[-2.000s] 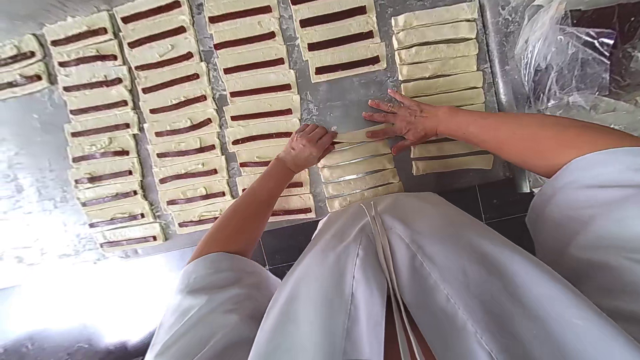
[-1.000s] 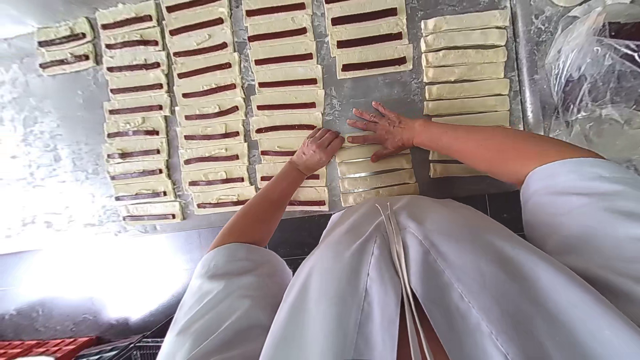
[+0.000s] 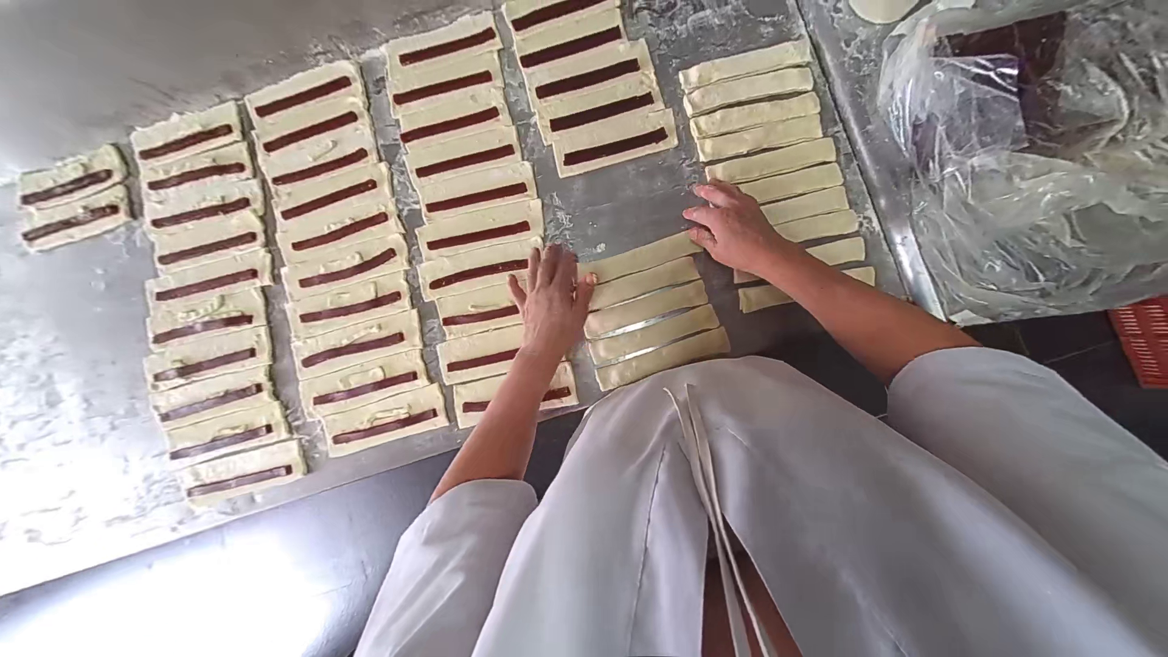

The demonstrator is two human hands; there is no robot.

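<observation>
Flat dough pieces, each with a dark red filling strip [image 3: 479,192], overlap in several columns on a floured metal table. In front of me a short column of folded dough strips [image 3: 652,292] lies between my hands. My left hand [image 3: 552,297], fingers apart, rests at the left end of the top strips, over the edge of a filled piece. My right hand [image 3: 730,224] is near the right end of the topmost strip, fingers slightly curled; whether it touches the dough is unclear. To its right stands another column of folded strips [image 3: 776,160], partly hidden by my hand and forearm.
At the right, clear plastic wrapping [image 3: 1022,201] partly covers a dark red block [image 3: 1058,82] on a neighbouring metal surface. A red plastic crate [image 3: 1145,338] shows below it. The metal table's near edge [image 3: 365,470] runs just before my apron.
My hands have moved apart; my right hand has shifted right, off the middle of the near column. One more folded strip shows uncovered at that column's top.
</observation>
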